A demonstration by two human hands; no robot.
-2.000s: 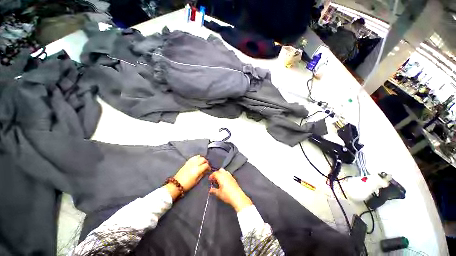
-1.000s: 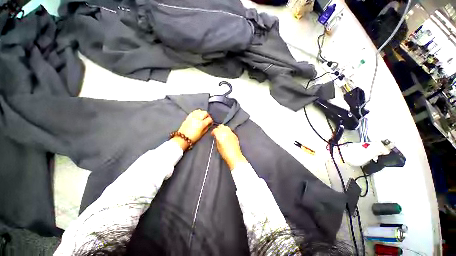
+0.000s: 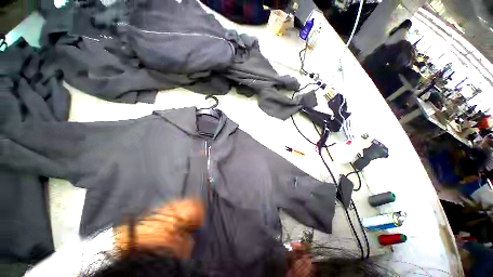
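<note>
A dark grey zip hoodie (image 3: 243,167) lies spread on the white table, front up. Its hood is folded at the neck around a black hanger (image 3: 207,106). The pale zip line shows at the upper chest and the front looks parted below the neck. My left hand (image 3: 165,230) is a large blur over the lower left front; its fingers cannot be made out. My right hand (image 3: 300,259) is small, blurred and partly covered by dark hair at the bottom edge. Whether either hand holds cloth is not clear.
More grey hoodies (image 3: 167,51) are heaped at the far side and left. At right lie a small snips-like tool (image 3: 295,151), a black tool (image 3: 324,116), cables (image 3: 346,216), a green spool (image 3: 381,199) and a red spool (image 3: 392,239). A person (image 3: 392,51) is beyond the table.
Both hands have left the neck and moved down towards the bottom edge. The upper front now shows uncovered, with the zip edges looking parted. The view has shifted.
</note>
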